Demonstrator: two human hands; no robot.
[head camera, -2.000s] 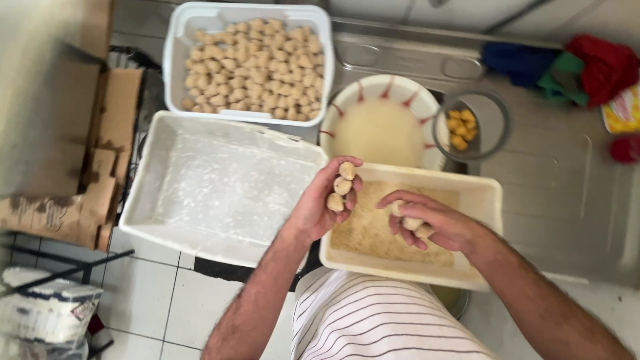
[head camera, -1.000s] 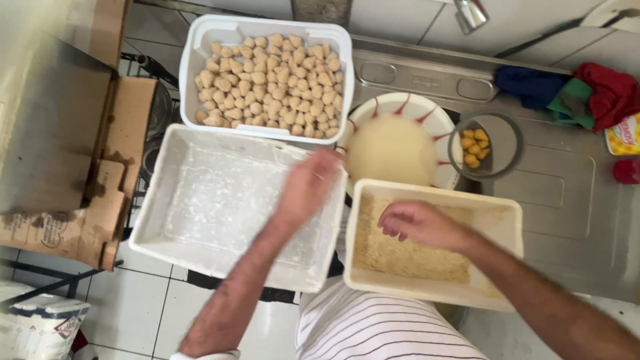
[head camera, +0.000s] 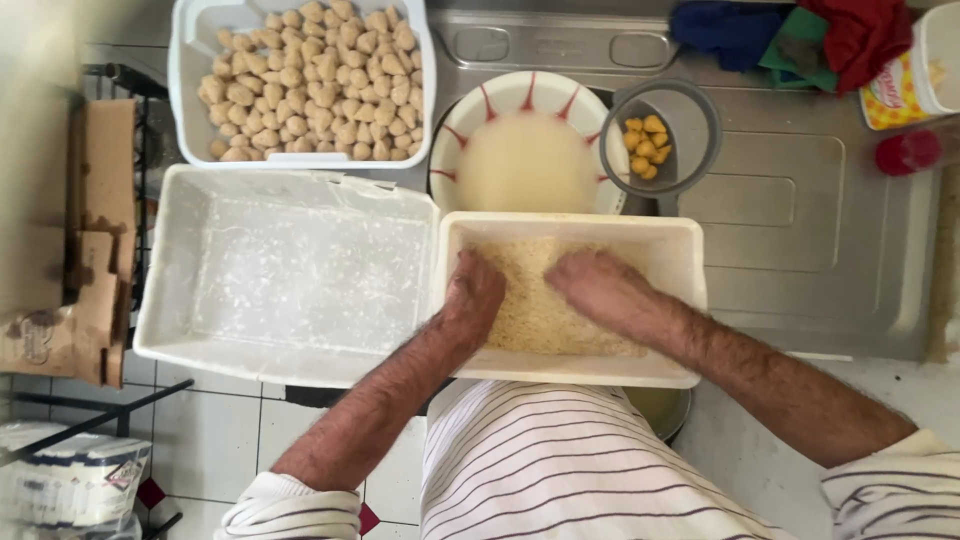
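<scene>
Both hands are down in a cream plastic tub (head camera: 574, 370) holding a layer of breadcrumbs (head camera: 555, 334). My left hand (head camera: 476, 289) is near the tub's left wall, its fingers curled and partly hidden. My right hand (head camera: 600, 289), blurred, reaches into the crumbs at the tub's middle; what its fingers hold cannot be seen. Behind the tub stands a white bowl with red streaks (head camera: 529, 97), containing a cloudy pale liquid (head camera: 525, 165). A white rectangular tub (head camera: 292, 270) with whitish residue is on the left. Above it, a white bin (head camera: 300, 159) holds many breaded, teardrop-shaped dough pieces (head camera: 322, 82).
Right of the bowl is a grey-rimmed round container (head camera: 716, 139) near several yellow-orange pieces (head camera: 645, 142). Cloths (head camera: 862, 37), a red-lidded item (head camera: 907, 152) and a plastic container (head camera: 937, 67) lie at the upper right of the steel counter (head camera: 780, 300). Cardboard (head camera: 109, 195) stands at left.
Two seconds ago both hands held dough pieces over the crumb tub. One second ago my left hand was over the edge of the left tub; it has since moved right into the crumb tub.
</scene>
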